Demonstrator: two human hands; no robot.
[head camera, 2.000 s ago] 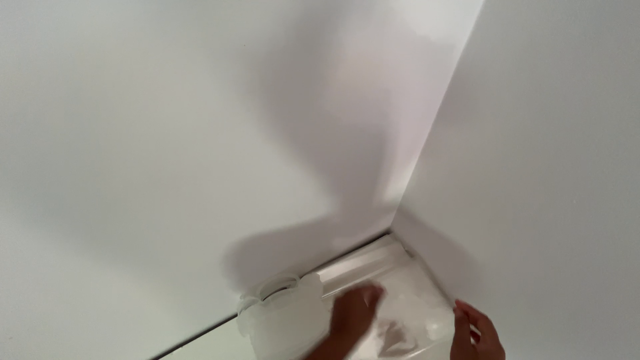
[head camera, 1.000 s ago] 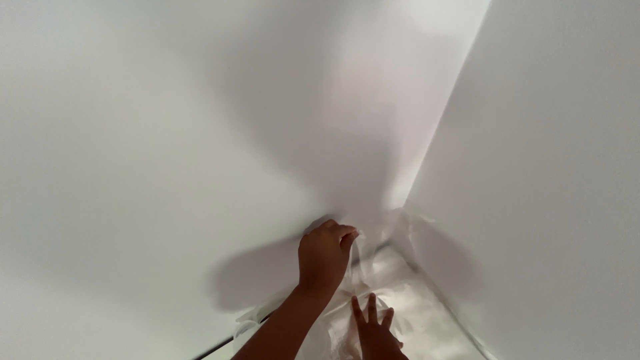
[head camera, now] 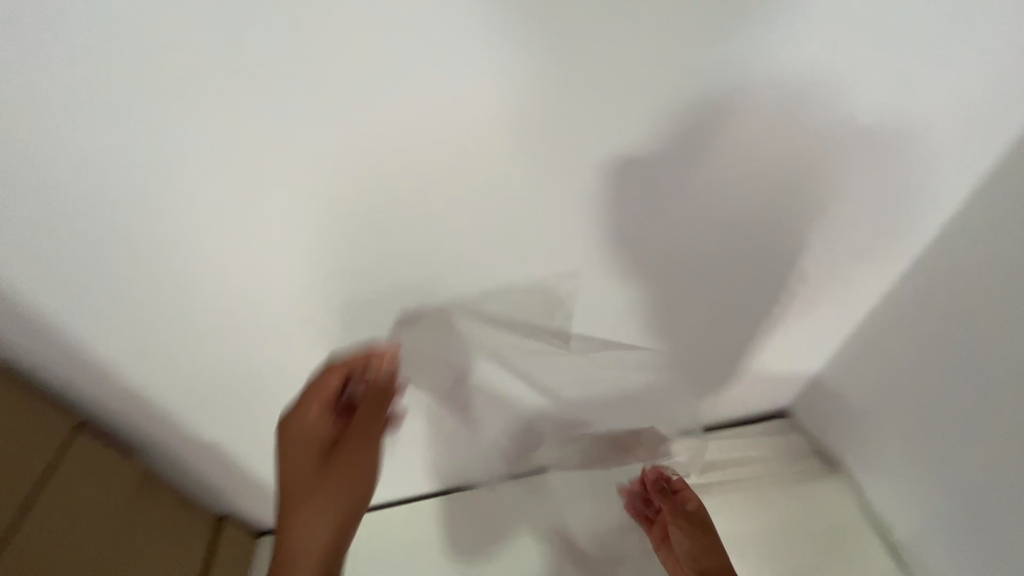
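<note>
A sheet of clear, thin plastic film [head camera: 512, 384] stretches between my hands in front of a white wall panel, blurred by motion. My left hand [head camera: 340, 432], at the lower left, pinches the film's left edge between thumb and fingers. Lower right, my right hand [head camera: 668, 512] has its fingertips closed on the film's lower right part. The film looks creased, with a corner standing up near the middle. Where its far edges end is hard to tell.
A white panel [head camera: 240, 200] fills most of the view and meets a grey-white side panel [head camera: 944, 336] at the right. A dark seam runs above a pale lower surface [head camera: 784, 512]. Brown tiles [head camera: 104, 496] lie at the lower left. Shadows fall on the panels.
The film lay in the corner two seconds ago; now it is lifted and spread between both hands. My left hand has moved left, away from the corner. The view has shifted left.
</note>
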